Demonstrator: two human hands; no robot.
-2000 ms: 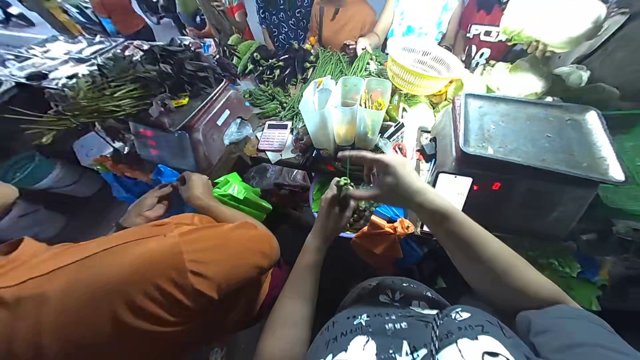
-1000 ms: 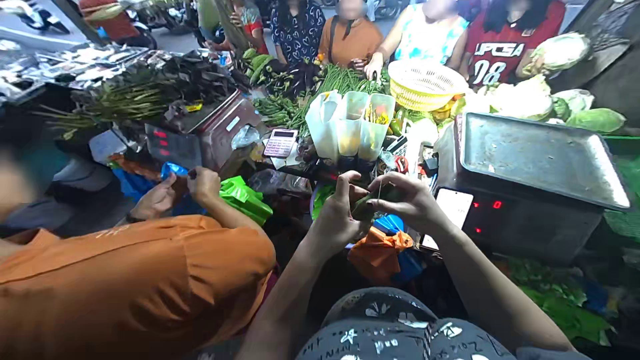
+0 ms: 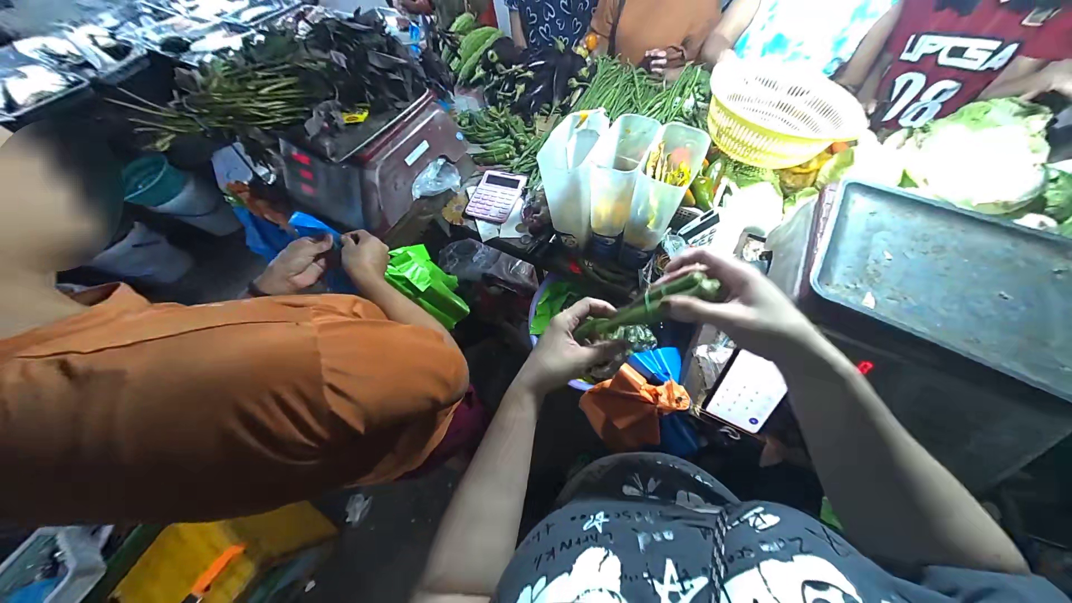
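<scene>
A bundle of green vegetable pods or stalks (image 3: 649, 303), with a thin green band around it, lies slanted between my hands. My left hand (image 3: 574, 343) grips its lower left end. At the upper right end, my right hand (image 3: 729, 293) has its thumb and fingers around the bundle. Below it are a rounded basin, partly hidden, with green items inside, and an orange plastic bag (image 3: 628, 406) knotted beside a blue one. A phone (image 3: 747, 391) with a lit screen lies to the right, under my right forearm.
A person in an orange shirt (image 3: 226, 402) works close on my left. Ahead stand tall translucent containers (image 3: 615, 176), a calculator (image 3: 496, 198) and a yellow basket (image 3: 779, 117). A scale with a metal tray (image 3: 946, 268) is at right, another scale (image 3: 368, 167) at left. People stand across the stall.
My hands were close together over the greens one second ago; they are now farther apart, with the banded bundle stretched between them. The view has tilted down.
</scene>
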